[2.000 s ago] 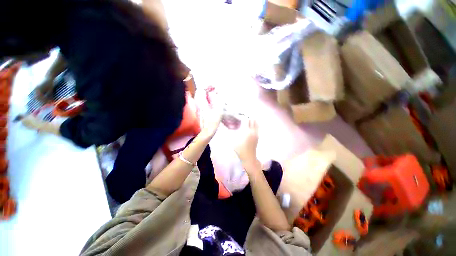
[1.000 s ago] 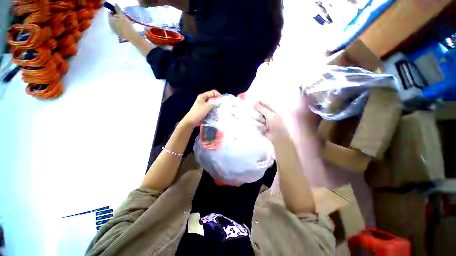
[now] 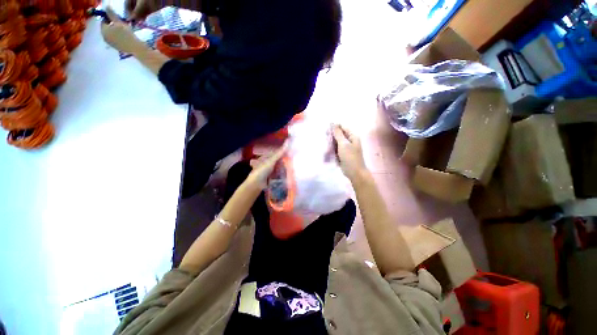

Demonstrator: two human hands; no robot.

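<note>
A clear plastic bag [image 3: 315, 186] hangs over my lap, whitish and partly washed out by glare. An orange coiled cable [image 3: 281, 186] with a dark middle shows at the bag's left side; whether it is inside cannot be told for sure. My left hand [image 3: 267, 165] is at the bag's upper left, beside the coil, its fingertips blurred in the glare. My right hand [image 3: 347, 147] grips the bag's upper right edge with bent fingers.
A person in dark clothes [image 3: 255, 65] sits ahead, handling a coil. The white table [image 3: 111, 196] at left bears piled orange coils [image 3: 26, 98] and label sheets [image 3: 105, 311]. Cartons [image 3: 481, 141], a crumpled clear bag [image 3: 438, 98] and a red stool [image 3: 501, 304] stand at right.
The bag looks narrower and less puffed out than a second ago. The coil sits slightly lower. My left hand has moved down along the bag's left side. The view has shifted slightly.
</note>
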